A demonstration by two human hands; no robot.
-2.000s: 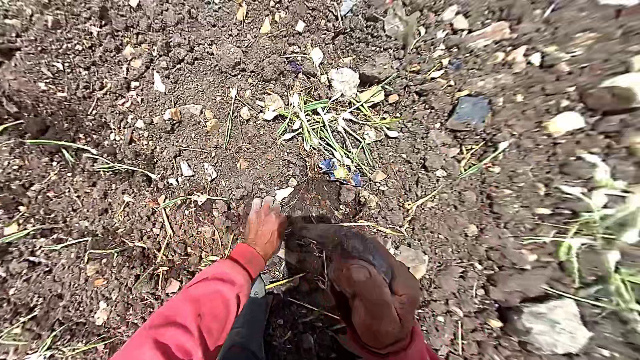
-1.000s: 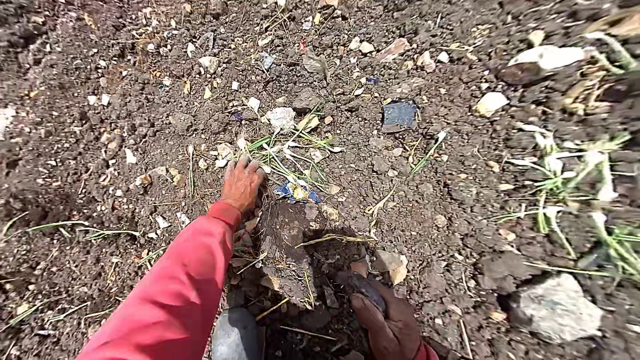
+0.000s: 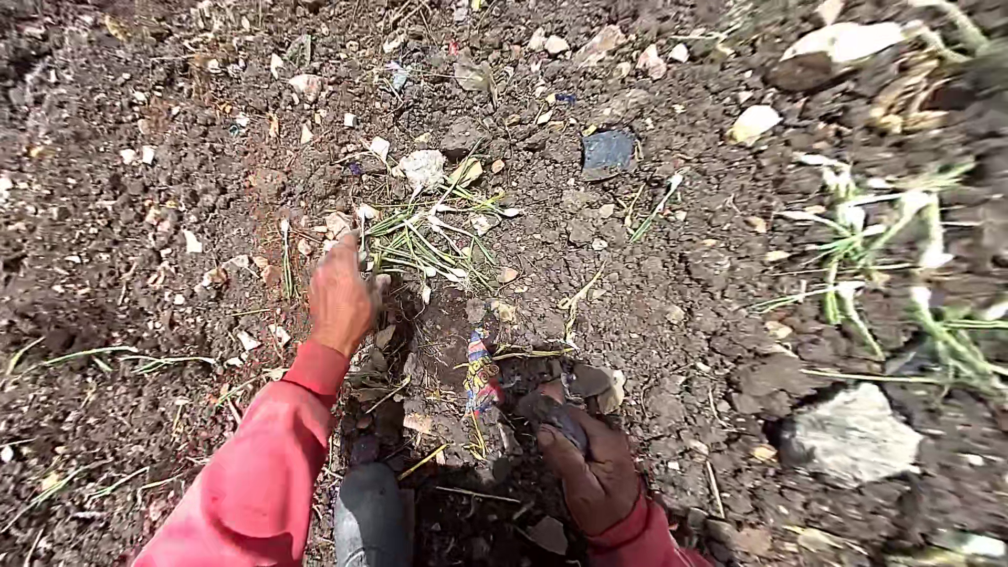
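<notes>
My left hand (image 3: 342, 295), in a red sleeve, reaches to the left edge of a pile of thin green plants with white bulb ends (image 3: 429, 244). Its fingers are apart and slightly blurred, with nothing plainly held. Lower right, my right hand (image 3: 587, 472) grips a dark, smooth object (image 3: 561, 421), whose far end lies low over the loosened soil; its exact kind cannot be told. A crumpled, coloured printed scrap (image 3: 480, 374) lies in the dug soil just left of that object. A white stone (image 3: 423, 168) touches the pile's top edge.
Dark stony soil surrounds both hands. More bulbed green plants (image 3: 854, 228) lie at the right, above a large pale rock (image 3: 854, 435). A flat dark-blue piece (image 3: 607, 153) is up the ground. A grey boot or trouser leg (image 3: 373, 516) shows at the bottom.
My left hand has gone from beside my right hand to the plant pile. The right hand, lower right a second ago, has moved up over the soil, still with the dark object.
</notes>
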